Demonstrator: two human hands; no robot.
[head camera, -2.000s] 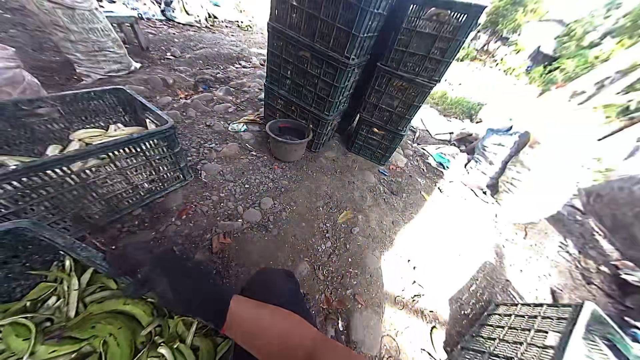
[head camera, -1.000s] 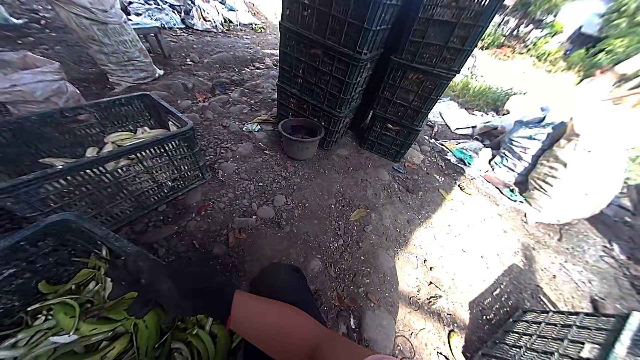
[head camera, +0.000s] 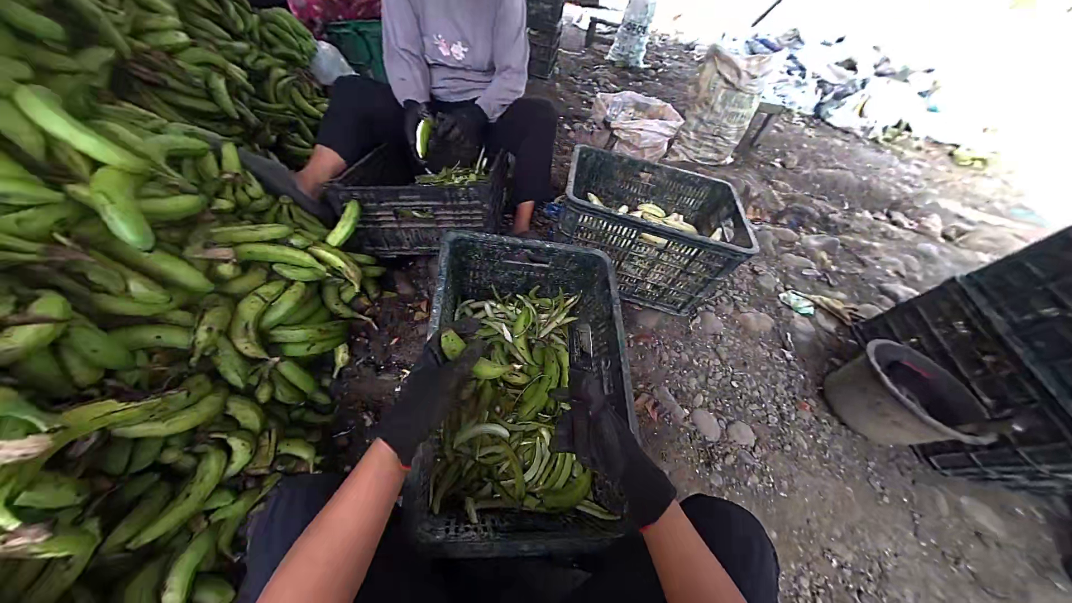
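My left hand (head camera: 427, 394), in a dark glove, is closed on a green plantain (head camera: 453, 344) above the left side of a dark plastic crate (head camera: 621, 360). Green plantain peels (head camera: 528, 394) fill the crate, which stands between my knees. My right hand (head camera: 599, 435), gloved too, is over the crate's right side; its fingers are blurred, and whether they hold anything cannot be told. A large heap of green plantains (head camera: 159, 335) lies to the left.
Opposite sits a person (head camera: 456, 50) in dark gloves with a partly peeled plantain (head camera: 424, 138) over another crate (head camera: 410, 219). A crate of peeled plantains (head camera: 670, 272) stands beyond mine. Right are a bucket (head camera: 871, 402) and stacked crates (head camera: 1022, 335). Sacks (head camera: 638, 121) stand behind.
The view has swung far to the left, bringing in the plantain heap and the seated person. Both my hands now show over the crate of peels; earlier only one gloved hand was visible there.
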